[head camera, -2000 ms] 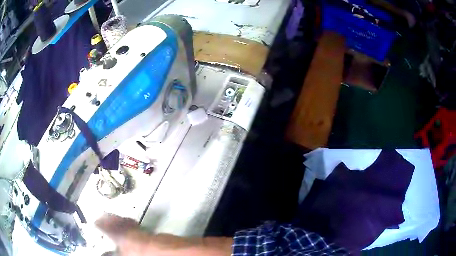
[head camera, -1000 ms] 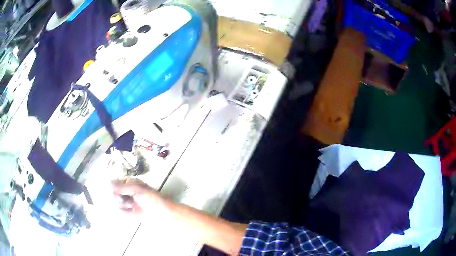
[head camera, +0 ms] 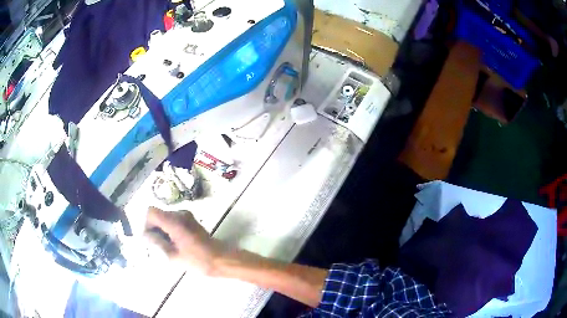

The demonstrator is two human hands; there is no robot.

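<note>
My right hand [head camera: 181, 241] is over the white machine table, right of the needle area [head camera: 102, 251]. Its fingers are curled. Glare washes out the fingertips, so I cannot tell whether they hold anything. My left hand is not in view. The white machine head with a blue stripe [head camera: 214, 74] runs across the upper left. A purple cloth strip [head camera: 84, 186] hangs over its needle end, and another narrow strip [head camera: 152, 109] hangs over its middle. Bluish cloth [head camera: 93, 304] lies below the needle area, cut off by the lower edge.
A tangled pale heap [head camera: 176, 183] and a small red-handled tool [head camera: 217, 166] lie under the arm. A bobbin tray [head camera: 350, 96] is at the table's right end. Purple cut pieces [head camera: 475, 254] lie on white sheets [head camera: 539, 248] at right. A blue crate [head camera: 500, 46] is behind.
The view has shifted, so the machine sits further right in the picture. My right hand has moved up the table, away from the lower edge. Bluish cloth now shows at the lower left.
</note>
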